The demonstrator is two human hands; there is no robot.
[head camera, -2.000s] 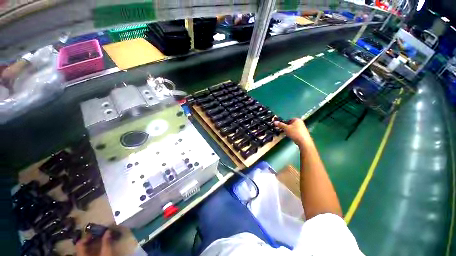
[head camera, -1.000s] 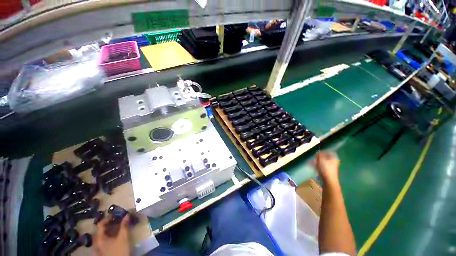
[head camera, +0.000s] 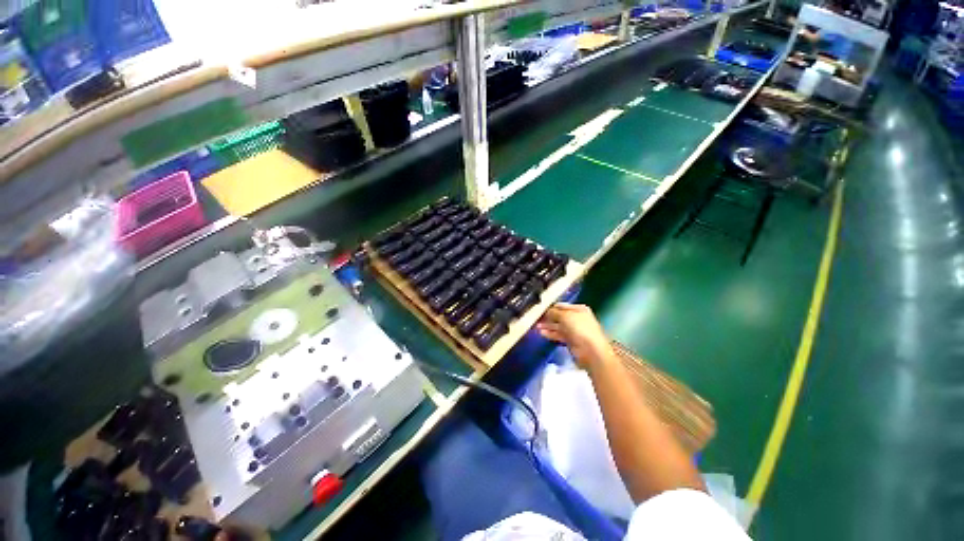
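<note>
Black moulded parts lie in tight rows on a tan cardboard sheet right of the fixture. My right hand is at the sheet's front right edge, below the rows, with its fingers bent; whether it holds anything cannot be told. The silver metal fixture stands at left, with a pale green upper plate and a red button in front. No part can be made out in its nest. Loose black parts lie piled left of it. My left hand cannot be made out; the lower left is cut off and dark.
A blue bin with white sheets is below the bench edge, beside a stack of cardboard. A dark cable loops off the fixture. A shelf post stands behind the rows. A pink basket and black trays are at the back.
The view has turned, so the fixture and rows sit further left. My right hand has come in to the sheet's front right edge. My left hand, earlier at the loose parts, no longer shows.
</note>
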